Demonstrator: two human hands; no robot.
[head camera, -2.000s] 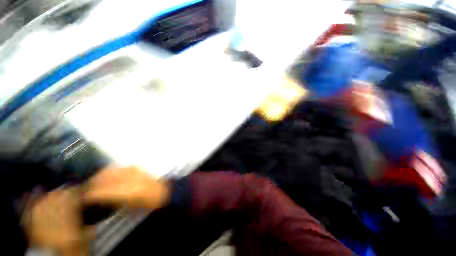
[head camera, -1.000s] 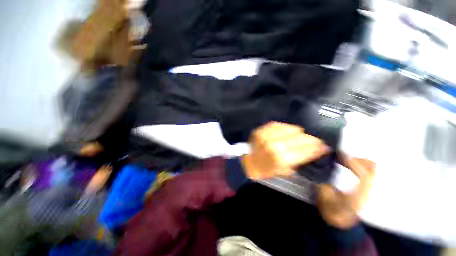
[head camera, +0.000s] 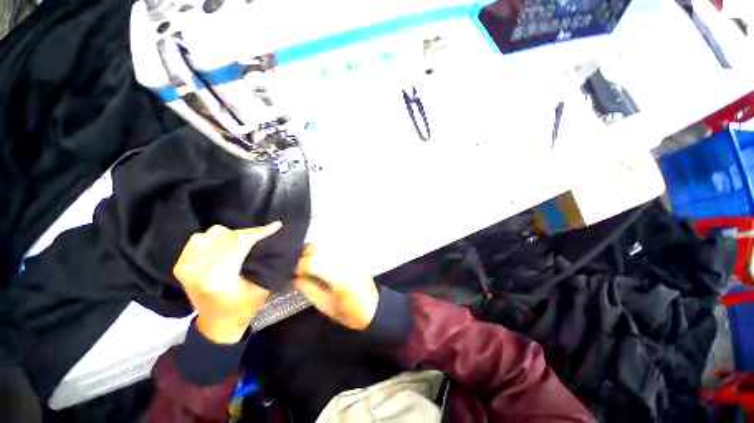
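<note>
A black garment piece (head camera: 157, 194) lies bunched left of the needle and reaches towards the table's front edge. Its smooth, shinier panel (head camera: 285, 194) lies at the presser foot (head camera: 277, 149) of the white sewing machine head (head camera: 372, 33). My left hand (head camera: 219, 281) grips the cloth in front of the foot, thumb pointing right. My right hand (head camera: 337, 285) pinches the panel's lower right edge, close to my left hand; its fingertips are slightly blurred. Black snips (head camera: 417, 114) lie on the table right of the needle.
A thin dark stick (head camera: 557, 124) and a small black object (head camera: 610, 95) lie at the table's right. A control panel (head camera: 552, 23) is above. A cardboard box (head camera: 560, 213) is under the table edge. Black garments (head camera: 603, 297) are heaped right, beside a blue basket (head camera: 711, 173).
The view has swung right and steadied, bringing the needle area, snips and heap into view. Both hands are still at the cloth near the front edge.
</note>
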